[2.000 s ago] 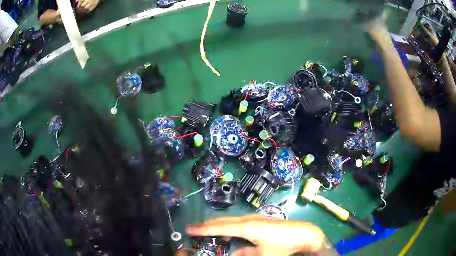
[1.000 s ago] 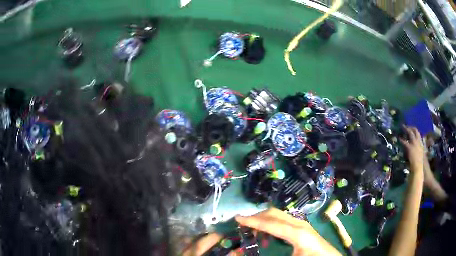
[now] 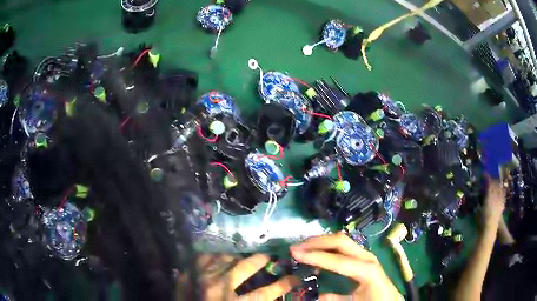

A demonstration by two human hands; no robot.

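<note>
At the bottom centre, both my hands are around a black unit [image 3: 306,283] with red wires and a small green piece; the frame edge cuts it off. My right hand [image 3: 350,267] is on its right side, fingers bent over it. My left hand [image 3: 250,279] is on its left side, partly hidden by dark blurred strands. Just beyond lie blue-and-white circuit boards [image 3: 357,144] with red and white leads, and black housings [image 3: 275,126], some ribbed, heaped together.
The heap spreads over the green worktop [image 3: 176,35]. A yellow-headed hammer [image 3: 400,253] lies right of my hands. A black cylinder [image 3: 139,14] stands far left. A yellow strap [image 3: 391,23] hangs at the top right. Another person's arm [image 3: 487,235] reaches to a blue box [image 3: 496,147].
The view has swung right and down, so the heap appears further left and higher. Both my hands now show at the unit; two seconds ago mainly my right hand showed. The other person's arm is lower.
</note>
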